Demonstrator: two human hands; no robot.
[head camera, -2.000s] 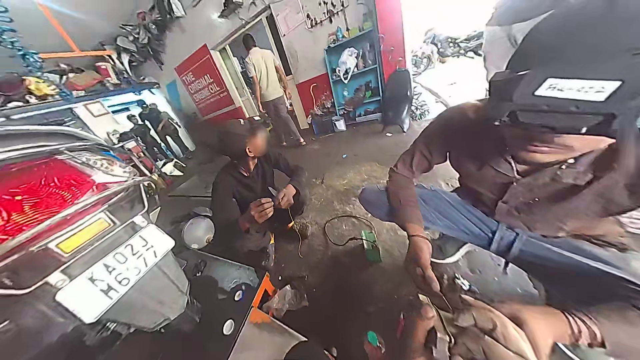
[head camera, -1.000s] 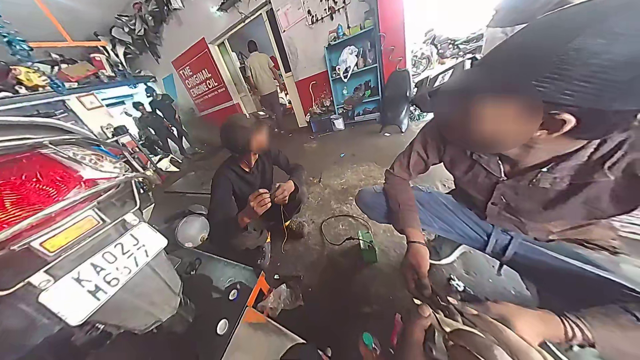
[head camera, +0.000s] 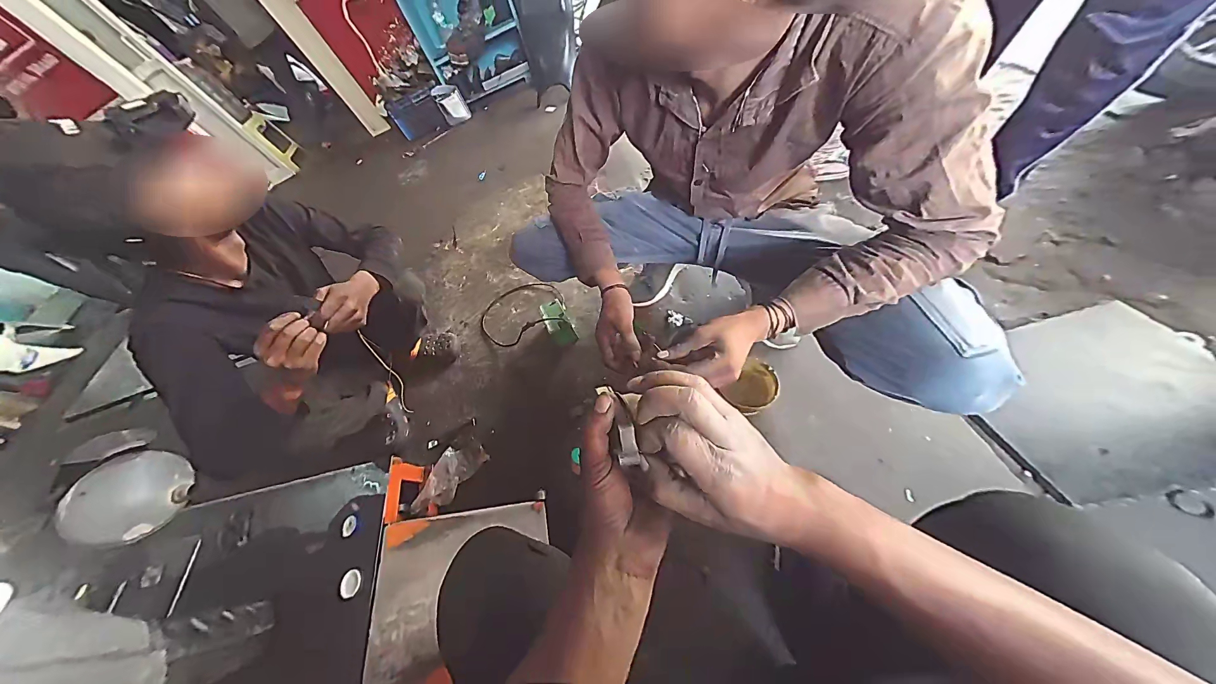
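At the lower middle of the head view, my left hand (head camera: 617, 494) holds a small metal part (head camera: 628, 443) with a shiny grey side, upright between thumb and palm. My right hand (head camera: 708, 451) closes on the same part from the right, its fingers bent around the upper end. What kind of part it is cannot be told, since the fingers cover much of it. Just beyond my fingertips are a co-worker's two hands (head camera: 717, 347), holding a small dark thing. Behind them on the floor stands a round bowl with brownish contents (head camera: 755, 386).
A co-worker in a brown shirt (head camera: 722, 161) sits opposite. Another in dark clothes (head camera: 237, 332) sits at the left, holding a small part with a thin wire. A green box with a black cable (head camera: 559, 323) lies on the floor. An orange-edged metal plate (head camera: 456, 560) is at lower left.
The view has swung down and to the right. My two hands are now plainly in view around the small metal part. The co-worker at the left now has the head lowered.
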